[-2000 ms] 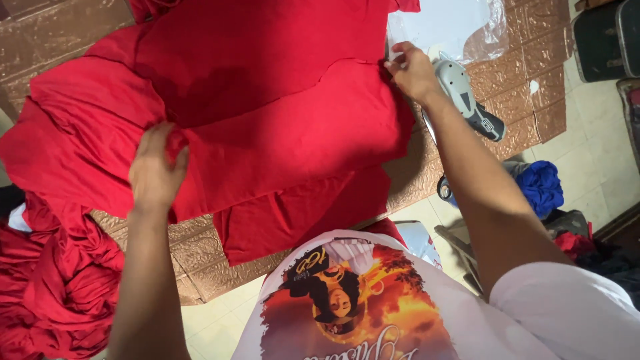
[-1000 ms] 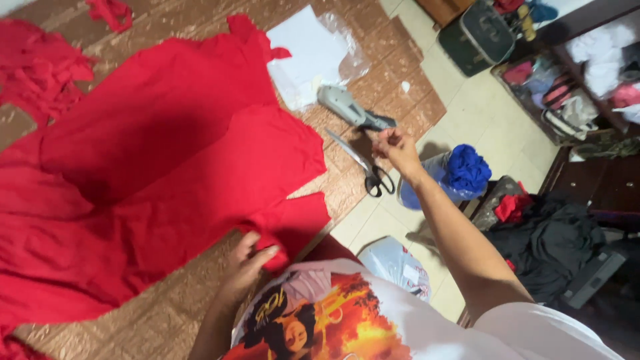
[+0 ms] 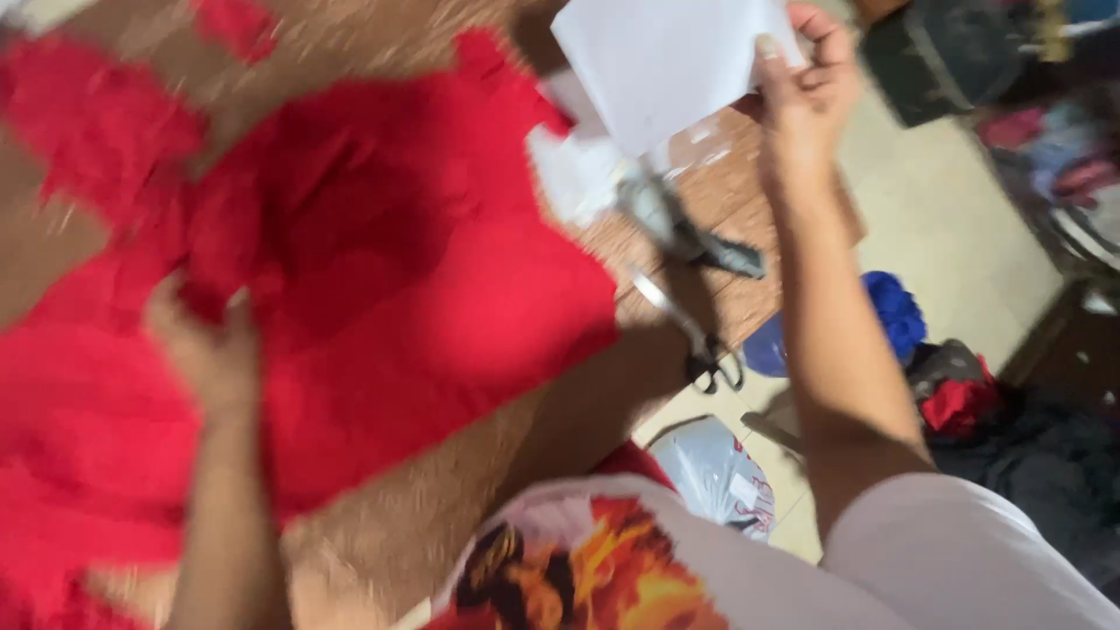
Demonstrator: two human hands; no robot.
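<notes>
Red fabric (image 3: 490, 297) lies spread over the brown table covering (image 3: 394, 516). My left hand (image 3: 206, 341) is on the fabric at the left, fingers bent around a bunched part of it; blur hides how firmly it grips. At the upper right my right hand (image 3: 809, 87) holds a white sheet, seemingly paper (image 3: 669, 61), by its corner, raised over the table. Below the sheet lie a grey handheld tool with a dark end (image 3: 682, 227), perhaps an electric cutter, and scissors with black handles (image 3: 687, 332) at the table edge.
Red scraps (image 3: 96, 131) lie at the upper left. A filled plastic bag (image 3: 713, 472) stands on the tiled floor below the table edge. Beyond my right arm are blue cloth (image 3: 892, 311), a heap of dark cloth (image 3: 1041, 490) and a dark case (image 3: 945, 61).
My right hand has moved up from beside the grey tool and taken hold of the white sheet, lifting it. My left hand has moved from the fabric's near edge further onto it.
</notes>
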